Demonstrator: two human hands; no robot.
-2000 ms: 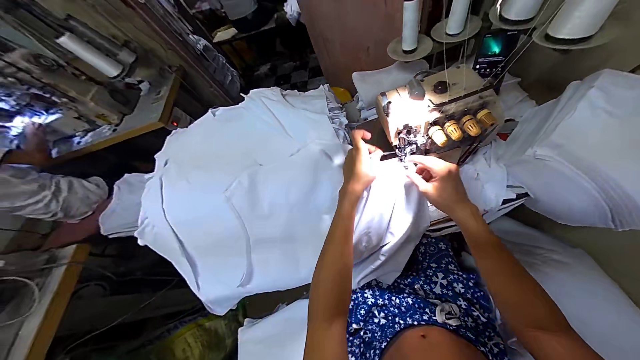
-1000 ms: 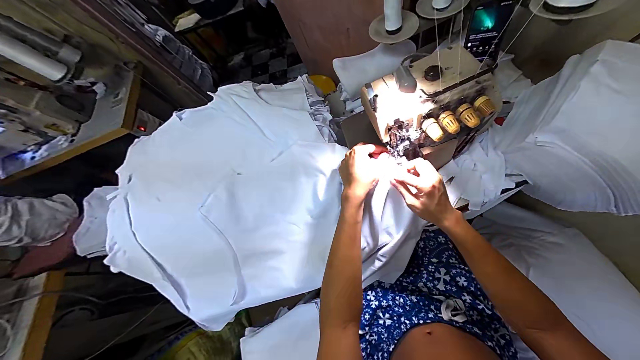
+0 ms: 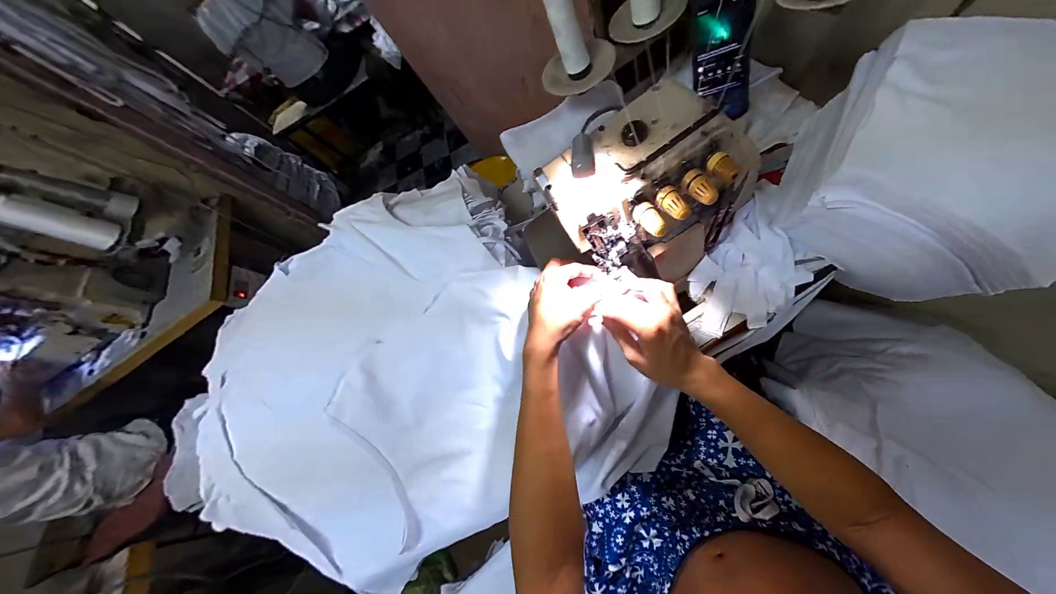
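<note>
An overlock sewing machine [image 3: 660, 165] with several yellow tension dials stands at the upper centre, its lamp glaring on the needle area. Just in front of its presser foot, my left hand [image 3: 561, 305] and my right hand [image 3: 652, 326] pinch the edge of a white fabric piece [image 3: 615, 404] between their fingertips. The hands are close together, and glare hides the exact edge. The held fabric hangs down toward my lap. Left of it, a broad stack of cut white fabric panels [image 3: 371, 379] lies spread out.
White fabric stacks [image 3: 949, 157] lie at the right, with more white cloth [image 3: 924, 429] below. Scraps [image 3: 751, 272] sit beside the machine. Thread cones [image 3: 568, 37] and a lit phone [image 3: 722, 58] stand behind it. Another person's sleeve [image 3: 82, 470] shows at far left near a second machine [image 3: 74, 289].
My hands have come together; two seconds ago they were apart on either side of the presser foot. They now hold the fabric edge slightly in front of it. The view has shifted.
</note>
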